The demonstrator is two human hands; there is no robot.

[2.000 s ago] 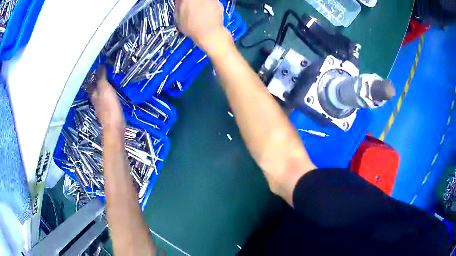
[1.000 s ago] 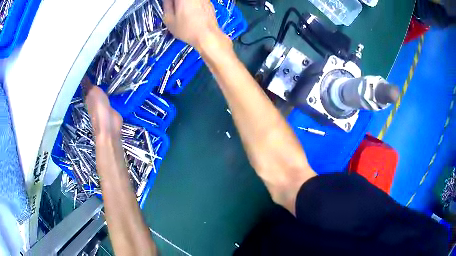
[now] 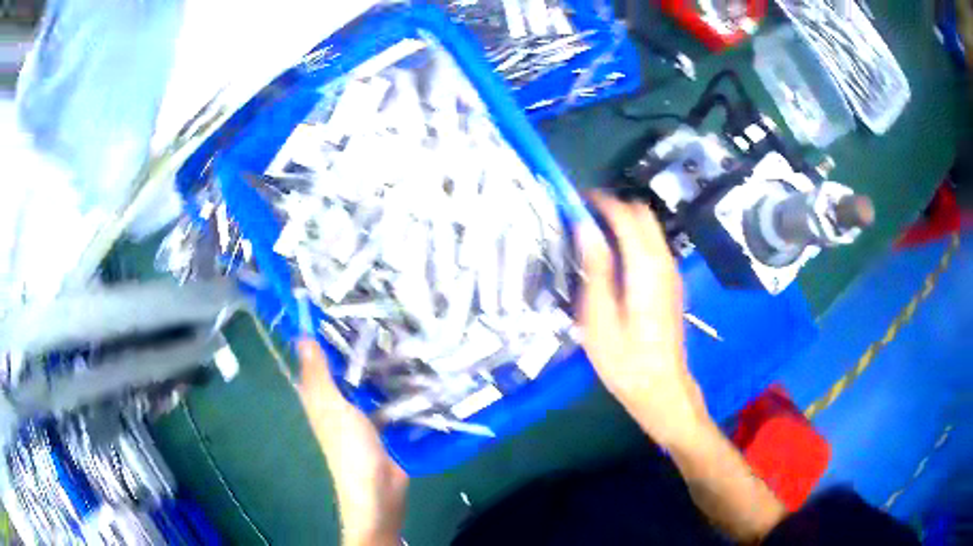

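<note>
A blue parts tray (image 3: 425,453) full of slim silver metal parts is in the middle of the view, tilted and blurred by motion. My left hand (image 3: 347,448) holds its lower left side, with the fingertips partly hidden at the rim. My right hand (image 3: 635,304) grips its right rim, fingers over the edge. Another blue tray of parts (image 3: 629,64) lies behind it at the top.
A bench press or fixture (image 3: 747,213) stands right of the tray, beside a blue sheet or tray (image 3: 747,331). Clear plastic boxes (image 3: 800,91) lie at the upper right. A red stool (image 3: 784,448) is lower right. A blurred grey metal frame (image 3: 107,331) is left, above more parts (image 3: 85,480).
Both hands have come back towards me with a full tray between them, now large in the centre. The camera view has shifted, and the fixture appears further right.
</note>
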